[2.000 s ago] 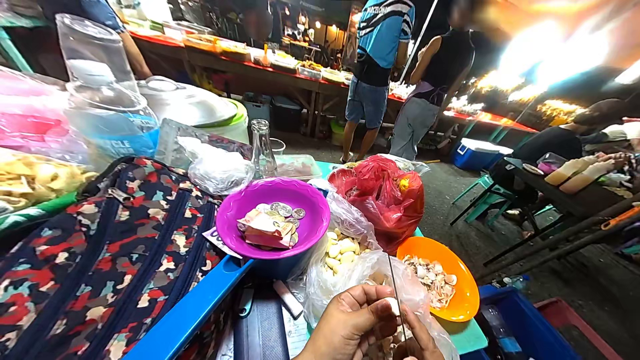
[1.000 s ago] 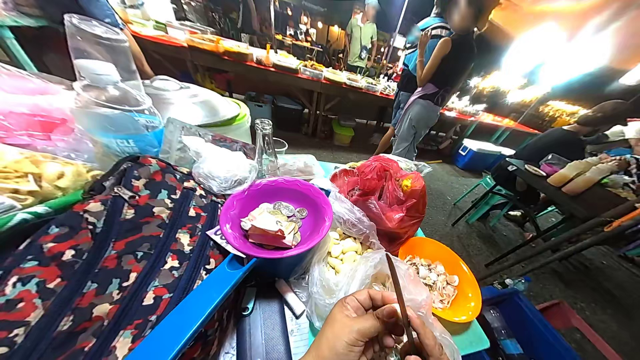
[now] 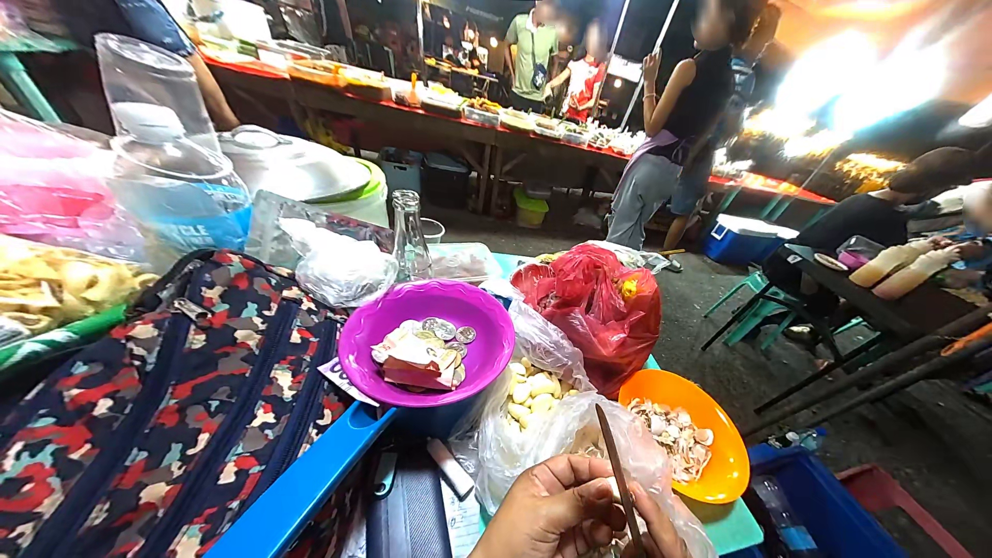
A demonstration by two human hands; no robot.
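My left hand (image 3: 554, 508) pinches a small pale piece, likely a garlic clove, at the bottom centre. Close against it, my right hand (image 3: 659, 527) holds a knife (image 3: 616, 473) whose narrow dark blade points up; its handle is hidden. Under and behind both hands lies a clear plastic bag (image 3: 573, 422). Peeled garlic cloves (image 3: 535, 391) fill another clear bag just beyond. To the right, an orange plate (image 3: 728, 457) bears garlic skins and cloves (image 3: 678, 438). A purple bowl (image 3: 473, 310) with coins and folded banknotes (image 3: 415, 356) rests on a blue long-handled dipper (image 3: 310, 480).
A red plastic bag (image 3: 597, 310) and a glass bottle (image 3: 409, 240) stand behind. At left are a camouflage-patterned bag (image 3: 194, 387), a plastic water bottle (image 3: 178, 194) and a lidded pot (image 3: 287, 167). A blue crate (image 3: 821, 496) is at lower right. People stand near a food counter (image 3: 465, 128).
The knife blade has tilted from near upright to leaning left at its tip. In the background, the person in blue has moved right, behind the person in the dark top. My hands stay close together.
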